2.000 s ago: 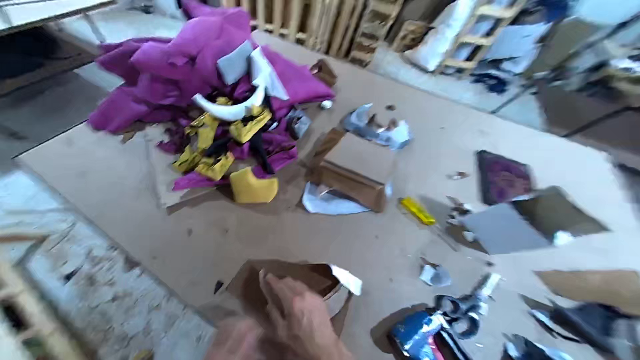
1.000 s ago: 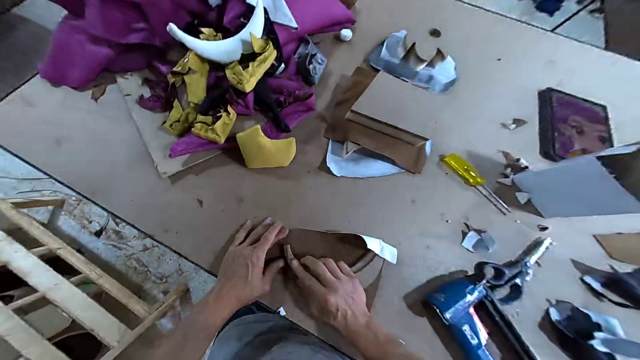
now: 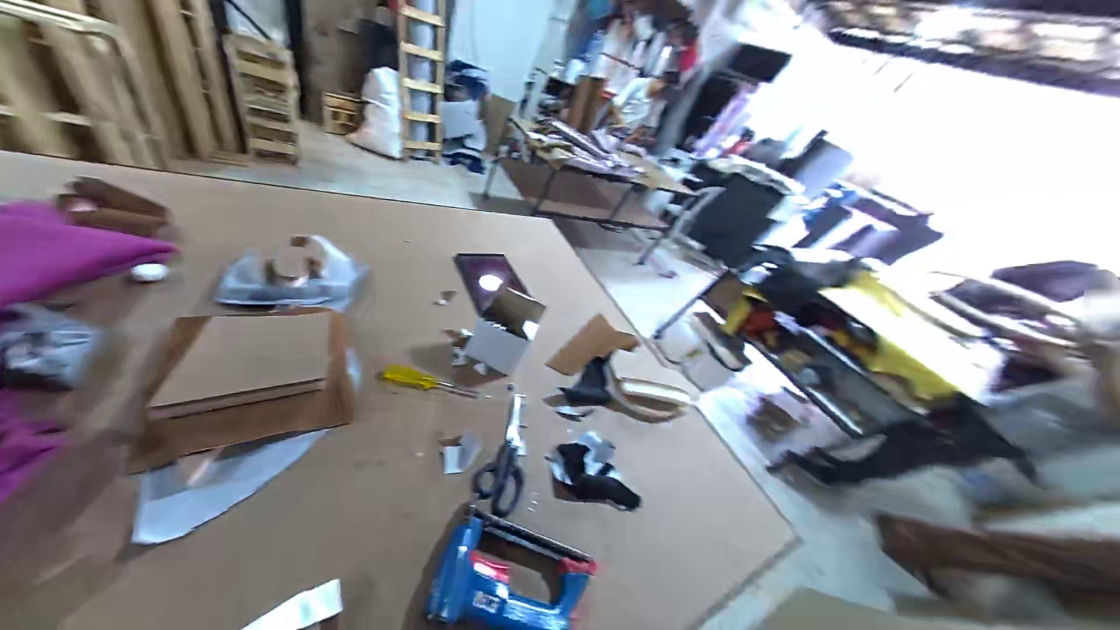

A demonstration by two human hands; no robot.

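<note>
Neither my left hand nor my right hand shows in the head view now. At the bottom edge, a white strip (image 3: pixel 302 606) sticks up from the piece that lies mostly below the frame. A blue staple gun (image 3: pixel 507 582) rests at the bottom middle of the table. Dark-handled scissors (image 3: pixel 503 468) lie just above it, blades pointing away. Left of their tips is a yellow-handled screwdriver (image 3: pixel 424 380). A brown board piece (image 3: pixel 245 359) lies on a white sheet (image 3: pixel 219 494) at the left.
Magenta fabric (image 3: pixel 70 249) covers the left edge. A small open box (image 3: pixel 506 332) stands beside a dark-framed flat item (image 3: pixel 490 278). Black and white scraps (image 3: pixel 591 468) lie right of the scissors. Beyond the table are wooden frames (image 3: pixel 262 96), a heaped second table and a person (image 3: pixel 637 101).
The view has swung far up and to the right. Both hands, seen on the curved brown piece one second ago, are out of the frame now.
</note>
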